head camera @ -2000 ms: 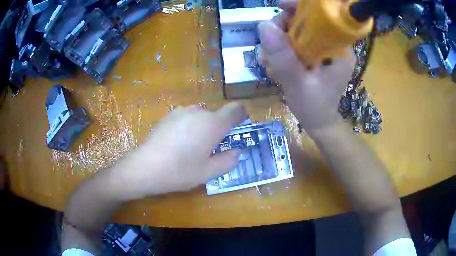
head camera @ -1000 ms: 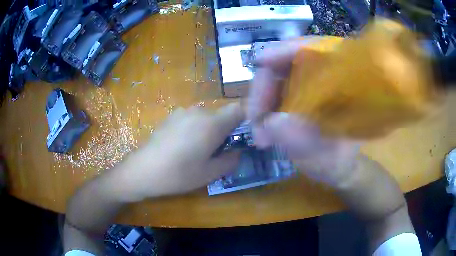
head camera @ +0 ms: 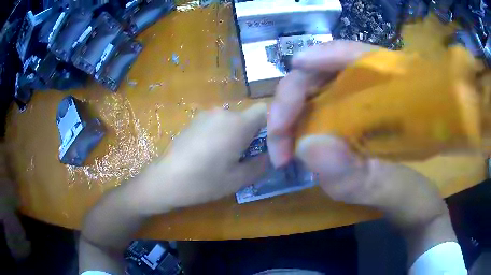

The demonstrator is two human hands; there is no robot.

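The pale grey housing [head camera: 280, 185] lies on the bench near its front edge, partly hidden by both hands. Dark metal fittings show inside it between the hands. My left hand [head camera: 199, 161] rests on the housing's left side and holds it. My right hand [head camera: 334, 129] is wrapped around the orange electric screwdriver [head camera: 398, 102], which is tilted over the housing's right part. The driver bit is hidden by the fingers, so contact with the housing cannot be told.
The white screw feeder [head camera: 261, 53] stands behind the hands. A heap of metal fittings [head camera: 366, 24] lies behind right. Stacked housings [head camera: 99, 51] fill the back left. A single housing [head camera: 78, 131] stands at left beside glittering bits. More parts [head camera: 153, 258] sit below the bench edge.
The right hand has brought the screwdriver from beside the feeder down over the housing, tilting it. The left hand stays on the housing. The whole view has shifted slightly.
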